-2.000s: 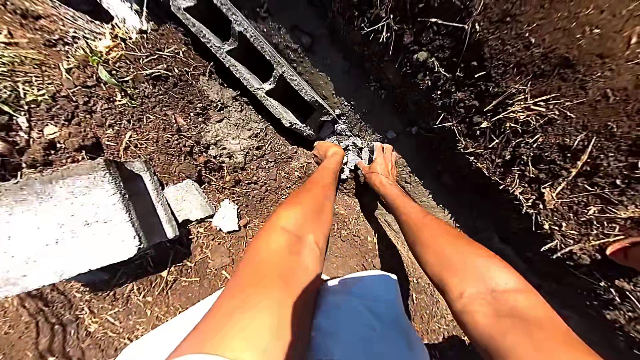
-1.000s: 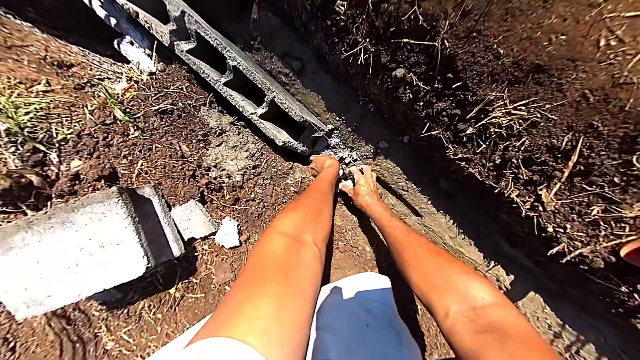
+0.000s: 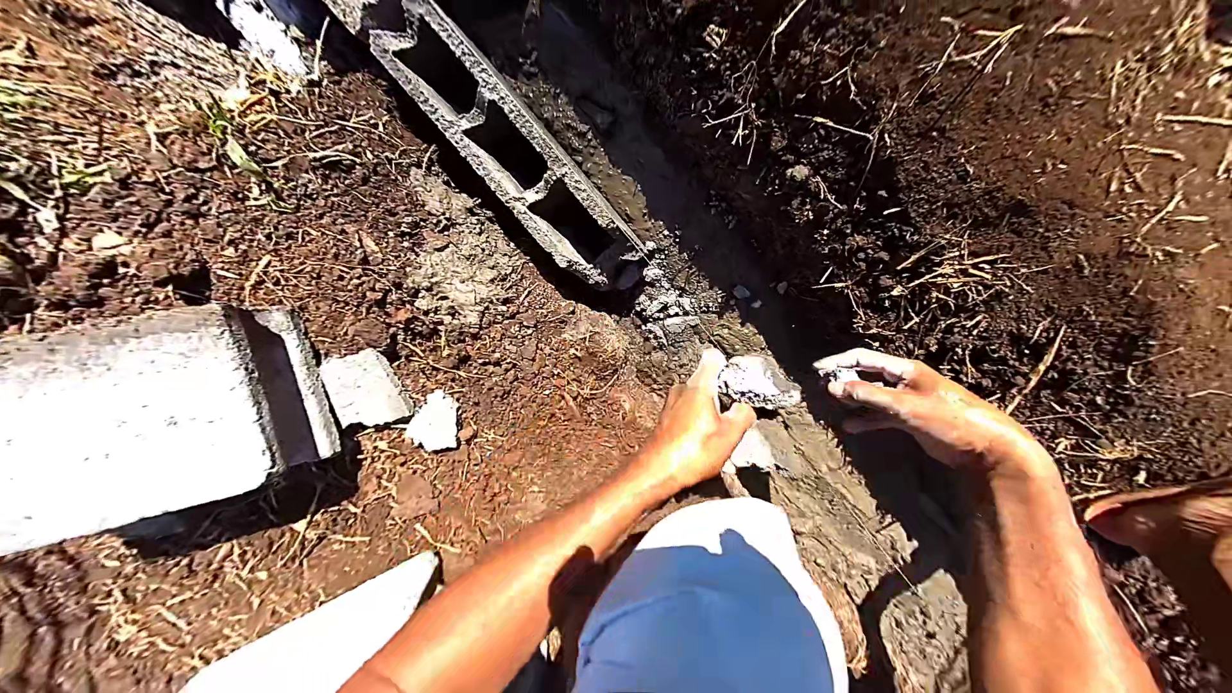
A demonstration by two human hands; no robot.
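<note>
My left hand (image 3: 705, 423) grips a pale, rough chunk of concrete (image 3: 758, 381) between thumb and fingers, low over the strip of mortar. To its right, my right hand (image 3: 910, 399) is raised with curled fingers, and a small grey crumbly lump (image 3: 847, 375) sits between its fingertips and thumb. Beyond both hands, a hollow concrete block (image 3: 510, 144) lies along the trench with its cavities facing up. Wet lumpy mortar (image 3: 671, 306) is heaped at the block's near end, where a thin taut string passes.
A large concrete block (image 3: 135, 414) lies at the left, with a flat broken piece (image 3: 364, 388) and a small white chunk (image 3: 434, 422) beside it. Dark loose soil (image 3: 962, 173) banks the trench at the right. Part of a person's bare limb (image 3: 1169, 520) shows at the right edge.
Both hands have left the mortar at the block's end and come back nearer to me, moving apart. A pale concrete chunk now shows in my left hand.
</note>
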